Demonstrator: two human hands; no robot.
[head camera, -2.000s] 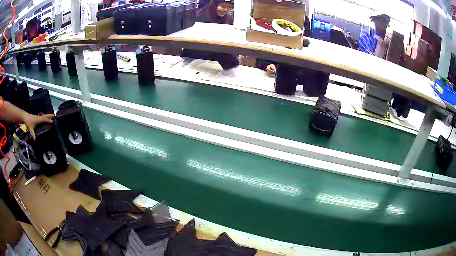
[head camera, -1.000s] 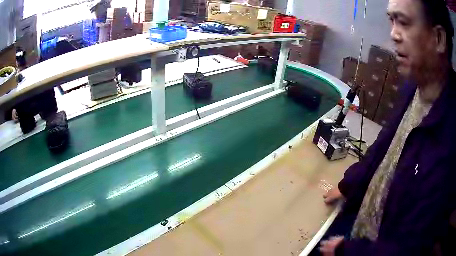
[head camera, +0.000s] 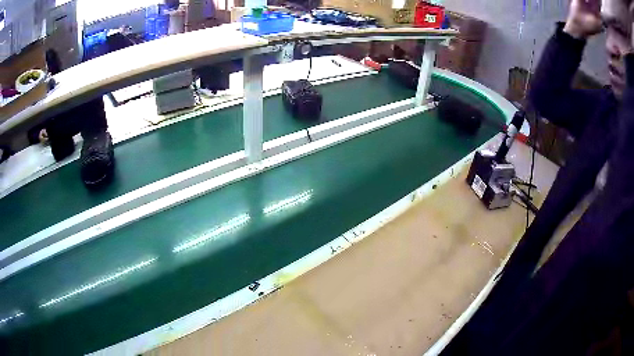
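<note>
Neither my left hand nor my right hand is in the picture. Nearest in front of me are the bench (head camera: 389, 292) with its brown cardboard-like sheet and the glossy green conveyor belt (head camera: 208, 278) with white rails. Black speaker cabinets lie on the belt: one at the left (head camera: 97, 159), one near the middle (head camera: 302, 99) and one at the far right bend (head camera: 459, 115). Their details are too small to tell.
A person in dark clothes (head camera: 577, 208) stands at the right with a raised hand (head camera: 582, 17). A small black and silver device (head camera: 491, 179) with cables stands on the bench. A shelf on white posts (head camera: 253, 115) runs over the belt, holding a blue bin (head camera: 267, 23) and red box (head camera: 429, 15).
The view has swung right, away from the grille pile and neighbour's cabinets, then shifted slightly. The person at the right has lifted a hand from the bench edge up to the head.
</note>
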